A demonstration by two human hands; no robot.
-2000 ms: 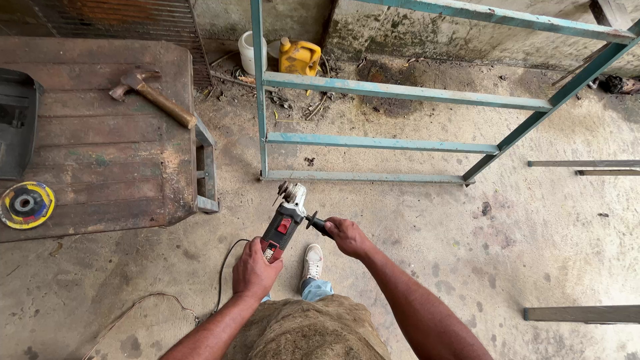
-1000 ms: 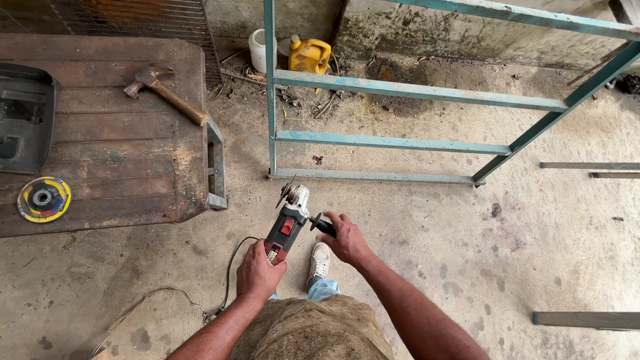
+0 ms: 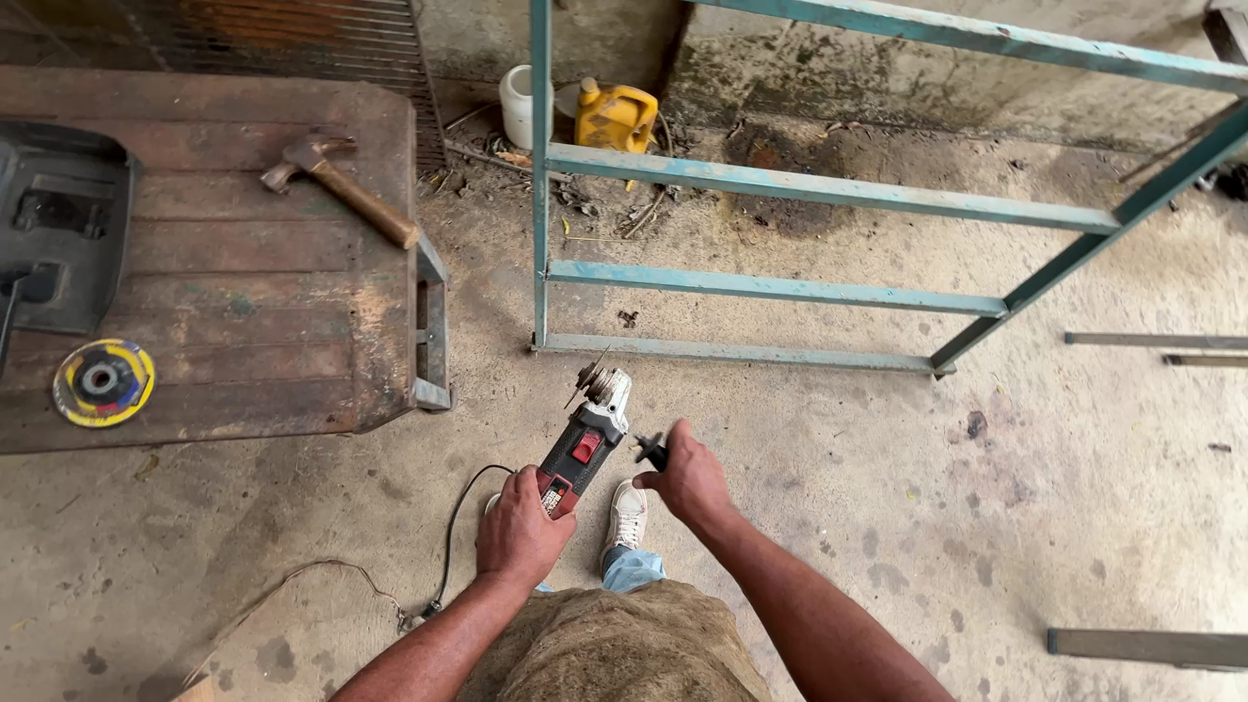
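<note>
My left hand (image 3: 523,531) grips the rear body of an angle grinder (image 3: 585,444) with a red switch and a thin disc at its head. The head points up and away from me. My right hand (image 3: 690,475) is closed on a black side handle (image 3: 651,451), whose inner end shows a small gap from the grinder's head. A black power cord (image 3: 451,531) runs from the grinder down to a joint on the floor, beside my left forearm. One white shoe (image 3: 627,517) shows below the tool, between my hands.
A worn table (image 3: 244,229) at the left carries a hammer (image 3: 341,190), a yellow-rimmed disc (image 3: 103,382) and a black plastic piece (image 3: 63,219). Ahead stands a blue-green metal frame (image 3: 780,283). Behind it are a yellow jug (image 3: 614,119) and a white container (image 3: 519,107). Metal bars (image 3: 1150,645) lie at the right.
The side handle, against the grinder's head in the earlier frames, now sits slightly apart from it in my right hand. My left hand keeps its hold on the grinder.
</note>
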